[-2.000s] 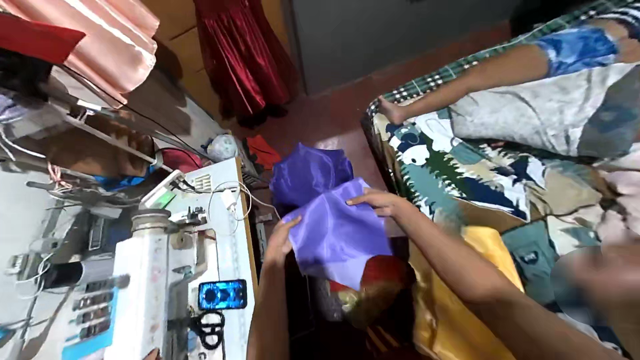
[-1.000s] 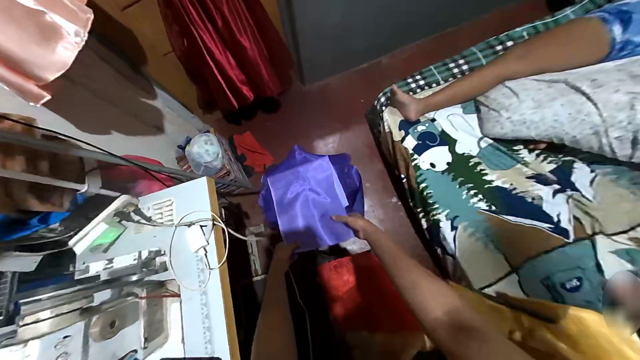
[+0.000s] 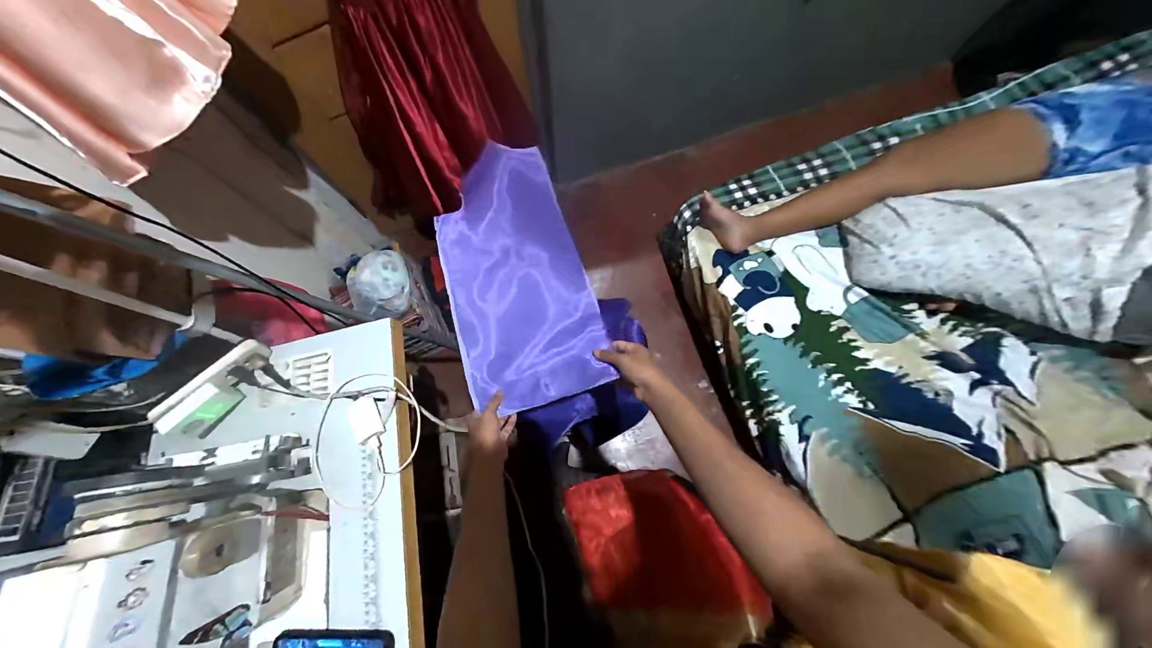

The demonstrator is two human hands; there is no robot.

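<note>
A sheer light-purple fabric panel with a cut-out curve at its upper left is spread out in front of me. My left hand pinches its near left corner, and my right hand pinches the near right corner. Darker purple cloth lies below and behind the panel's near right part. Red satin fabric lies nearer to me, left of my right forearm.
At left stands a sewing machine on a white table with a white cable and a phone. A dark red garment hangs ahead. On the right, a person's leg rests on a bed.
The light-purple panel, lying over the darker purple cloth a second ago, now extends farther ahead, flat and held by its near corners. The view has shifted.
</note>
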